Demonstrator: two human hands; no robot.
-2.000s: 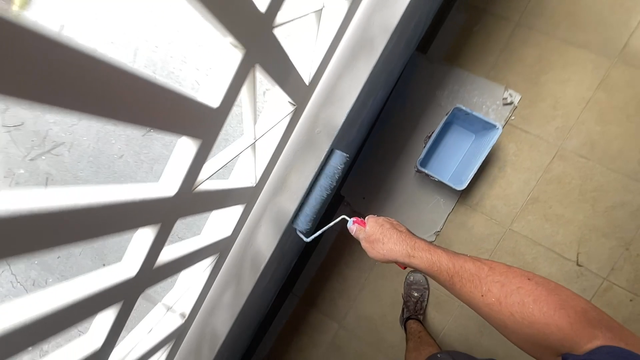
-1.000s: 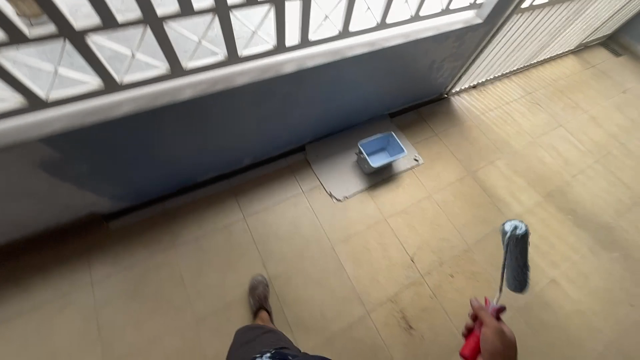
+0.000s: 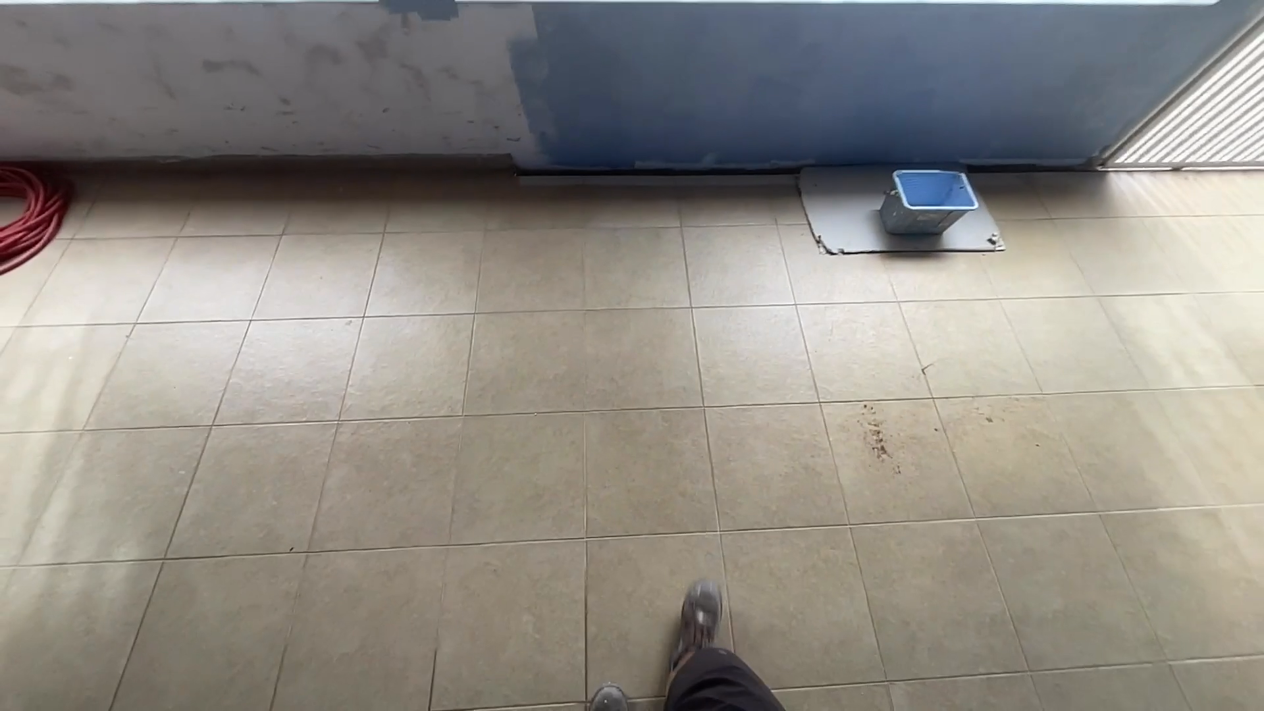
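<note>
Neither my left hand nor my right hand shows in the head view now, and the paint roller is also out of sight. A blue plastic paint tray (image 3: 928, 209) stands on a flat grey board (image 3: 854, 232) on the floor by the wall. The low wall carries blue paint (image 3: 790, 84) on its right part. Its left part is pale, patchy wall (image 3: 247, 84), and the blue ends there in an uneven vertical edge. A small dark blue patch (image 3: 420, 8) marks the top of the pale part.
A coiled red hose or cable (image 3: 35, 217) lies on the tiles at the far left. A white ribbed gate or shutter (image 3: 1200, 109) stands at the right. Brown debris (image 3: 877, 439) dots the tiled floor (image 3: 523, 474). My shoe (image 3: 699, 617) shows at the bottom.
My right hand and the roller, on the wall's ledge two seconds ago and over the floor one second ago, have left the view. The view has moved back from the wall.
</note>
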